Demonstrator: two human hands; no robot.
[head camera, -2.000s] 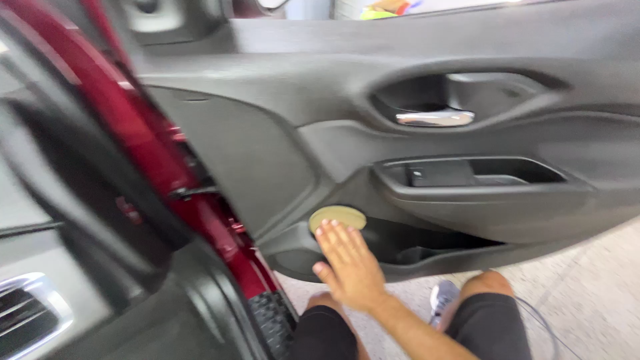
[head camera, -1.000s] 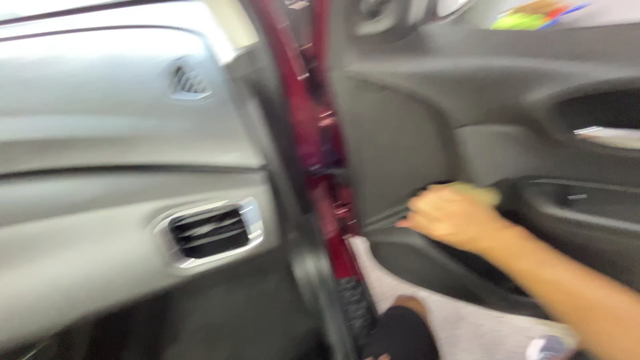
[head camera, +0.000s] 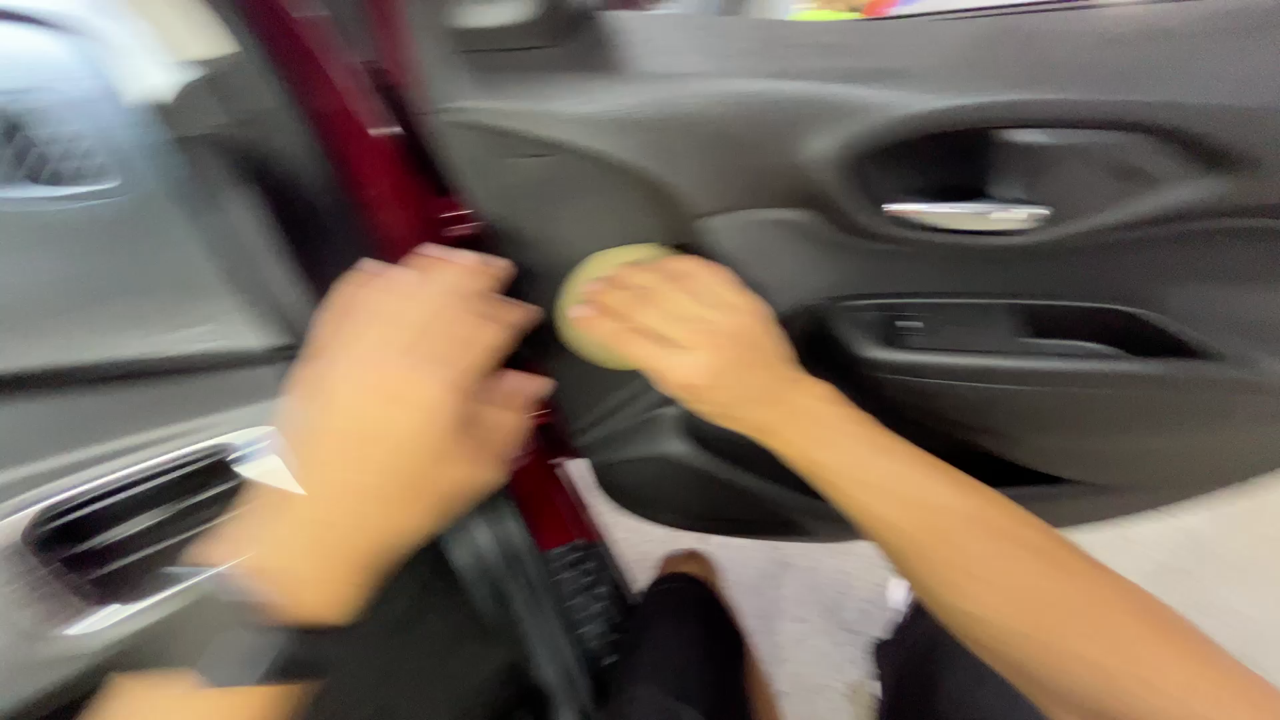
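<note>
My right hand (head camera: 700, 330) presses a round, pale yellow-green pad (head camera: 600, 305) flat against the dark panel of an open car door (head camera: 750, 160), over its rounded front section. Whether the pad is foam or cloth does not show. To the left, my left hand (head camera: 410, 400) is raised in front of the dark red door frame, blurred, its fingers bent and somewhat apart. Nothing shows in it, though its palm is hidden. A dark band circles the left wrist.
The dashboard with a chrome-rimmed air vent (head camera: 150, 520) lies at the left. On the door are a chrome inner handle (head camera: 965, 215) and an armrest recess with a switch (head camera: 925, 328). A dark red door pillar (head camera: 345, 130) stands between. Below are my legs and the pale floor.
My left hand has come into view at the left. My right hand, still on the pad, is higher on the door panel than two seconds ago.
</note>
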